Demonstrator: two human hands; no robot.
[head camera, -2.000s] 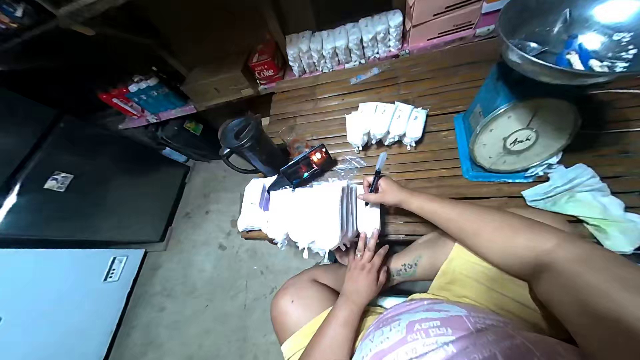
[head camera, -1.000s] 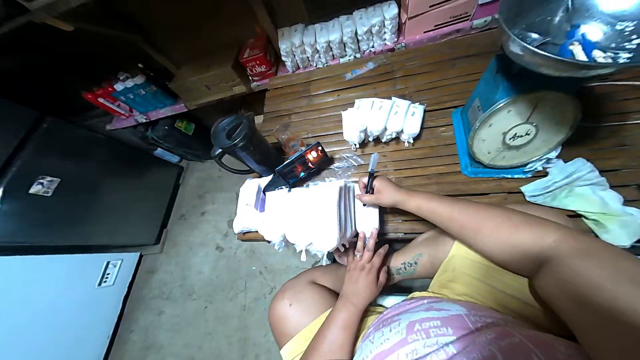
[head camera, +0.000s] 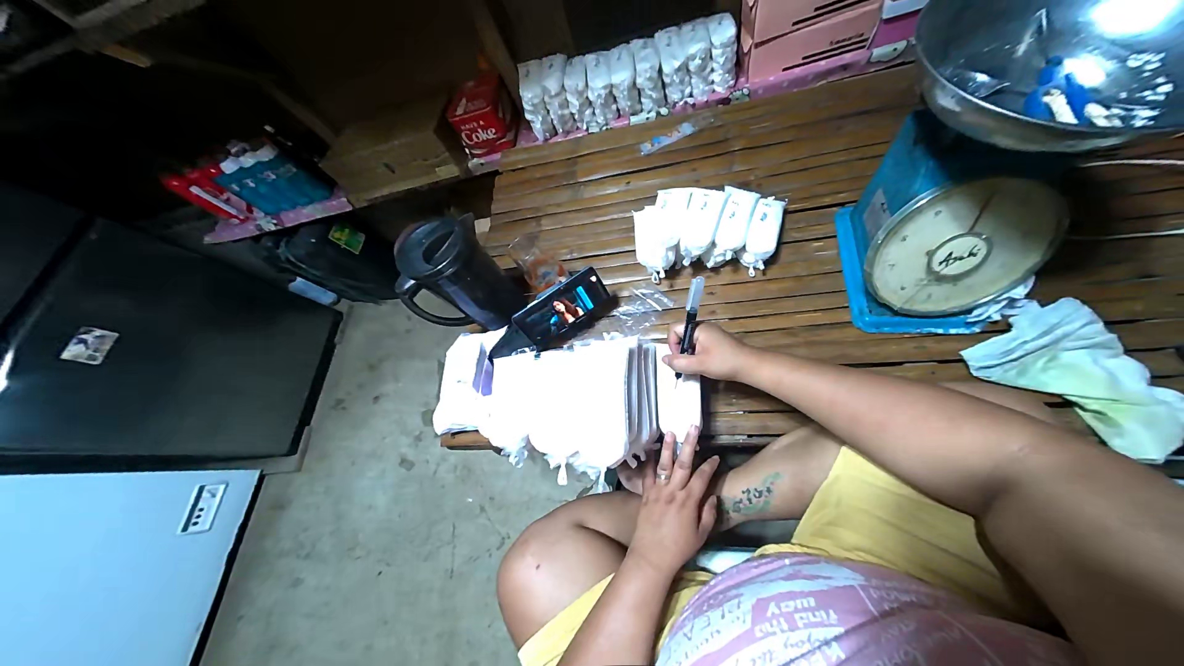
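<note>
My right hand (head camera: 710, 352) grips a black marker pen (head camera: 690, 324), its clear cap on the upper end and its tip down at a white plastic packet (head camera: 680, 398). The fingertips of my left hand (head camera: 673, 490) press on the lower end of that packet, fingers slightly spread. Left of it, a row of similar white packets (head camera: 578, 398) stands close together at the bench edge, tied ends hanging over. Behind them a phone (head camera: 562, 308) leans with its screen lit. Several filled white packets (head camera: 708, 227) with dark marks lie farther back on the slatted bench.
A black jug (head camera: 458, 268) stands left of the phone. At the right are a blue dial scale (head camera: 962, 250) with a metal pan (head camera: 1054, 129) and a cloth (head camera: 1087, 370). More white packets (head camera: 629, 79) line the back, beside a red Coke box (head camera: 483, 116). Thin plastic (head camera: 638, 310) lies near the phone.
</note>
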